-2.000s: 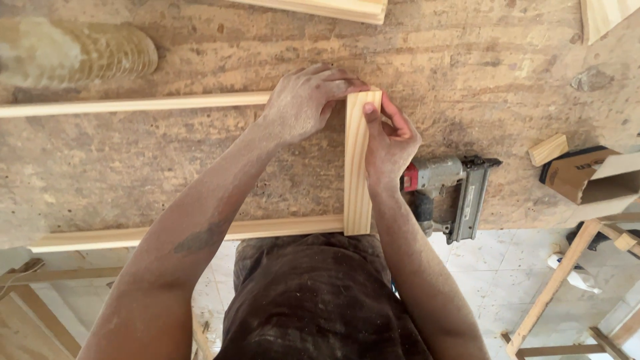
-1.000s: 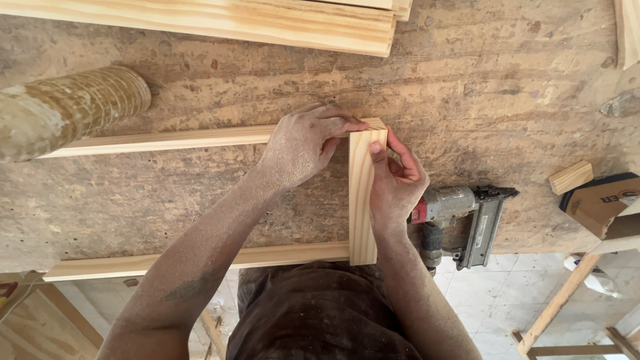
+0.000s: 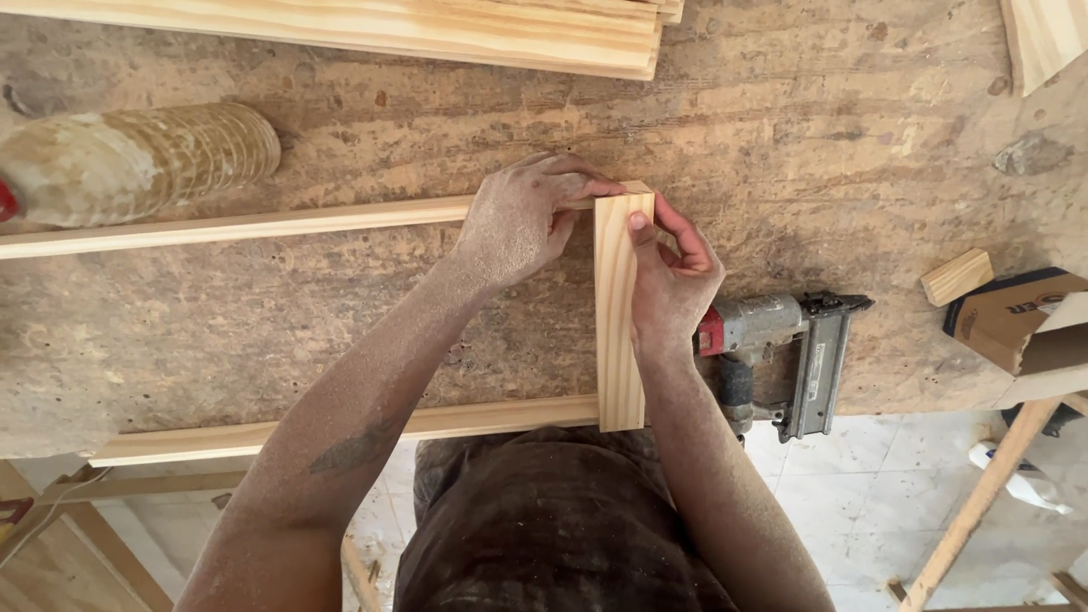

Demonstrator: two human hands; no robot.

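Observation:
My right hand (image 3: pixel 676 272) grips the far end of a short pine board (image 3: pixel 620 314), thumb on its face and fingers round its right edge. My left hand (image 3: pixel 527 212) holds the joint where the far pine strip (image 3: pixel 340 223) meets that board, fingertips at the board's top end. The near pine strip (image 3: pixel 476 418) runs along the bench edge, its right end against the board's lower part. A pneumatic nailer (image 3: pixel 773 348) lies just right of my right wrist, touched by neither hand's fingers.
A dusty plastic bottle (image 3: pixel 161 161) lies at the left. Stacked pine boards (image 3: pixel 476 34) lie at the far side. At right are a wood offcut (image 3: pixel 957 277), an open cardboard box (image 3: pixel 1020 319) and another board (image 3: pixel 1050 38). Wooden frames (image 3: pixel 977 510) stand below the bench.
The view has shifted, showing more of the stacked boards. Both hands stay at the far end of the short board, with no plain change of hold.

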